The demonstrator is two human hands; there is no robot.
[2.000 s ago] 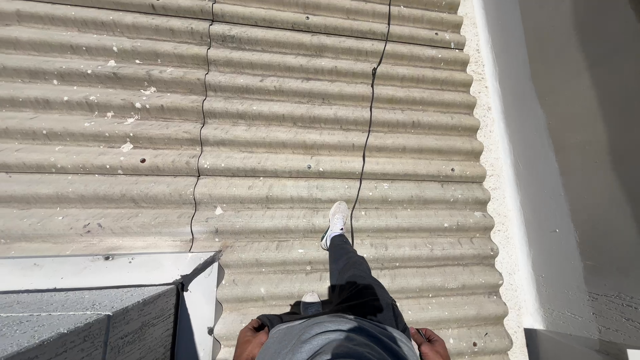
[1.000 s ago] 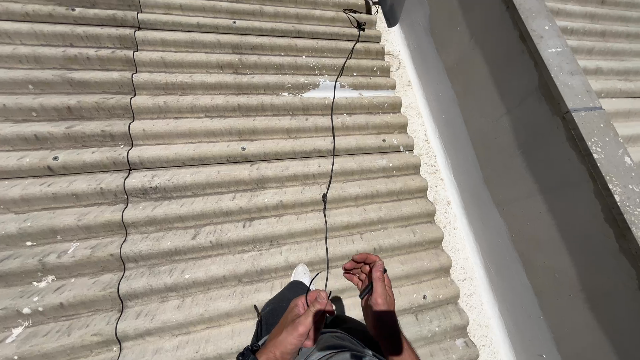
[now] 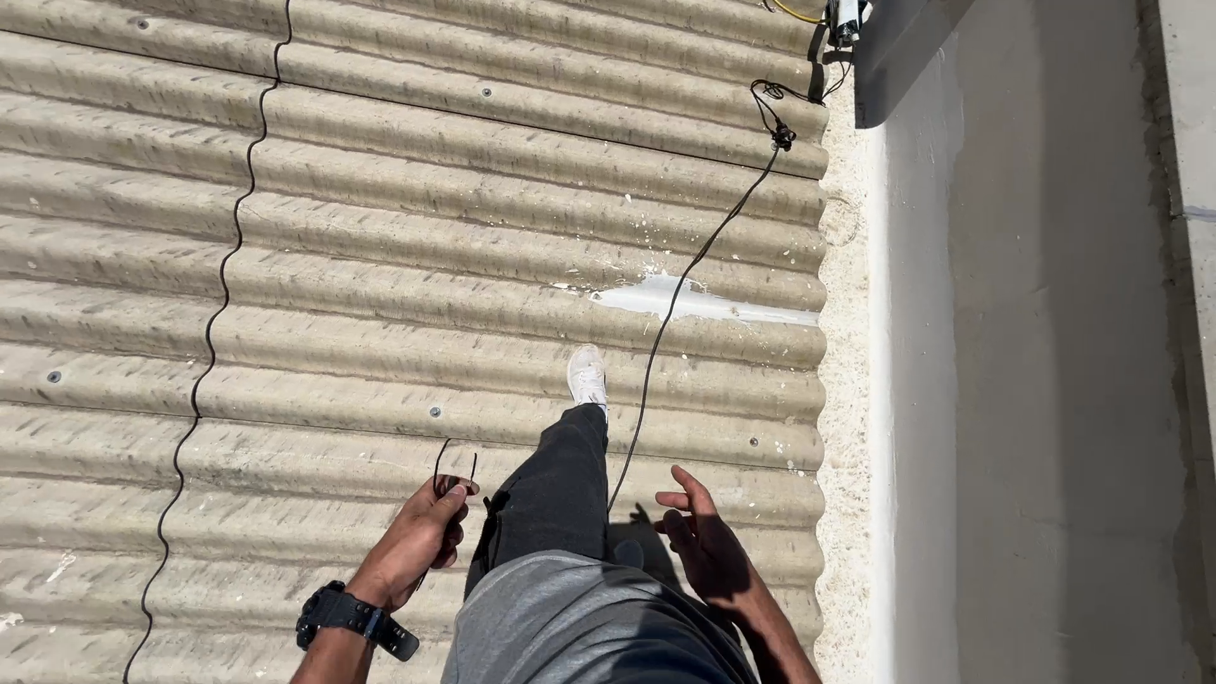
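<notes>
My left hand (image 3: 425, 532), below a black wristwatch strap (image 3: 353, 616) on the wrist, pinches a short thin black cord (image 3: 439, 465) whose loose ends stick up past the fingertips. To the right of my leg, my right hand (image 3: 701, 540) has its fingers apart and holds nothing visible. Between the hands, a long black cable (image 3: 649, 366) runs up the roof from beside my leg to a knotted black bundle (image 3: 782, 136). A second black cable (image 3: 224, 275) lies down the left side, following the ridges.
Corrugated roof sheets (image 3: 399, 285) with screw heads spread underfoot. A white painted patch (image 3: 708, 302) lies beyond my white shoe (image 3: 587, 375). Along the right runs a pale wall edge (image 3: 850, 427) with a grey gutter (image 3: 988, 380). Yellow cable (image 3: 796, 11) and equipment (image 3: 844, 19) sit at the top.
My hands, close together one second ago, are now apart on either side of my leg. The view has moved up the roof, bringing the painted patch nearer.
</notes>
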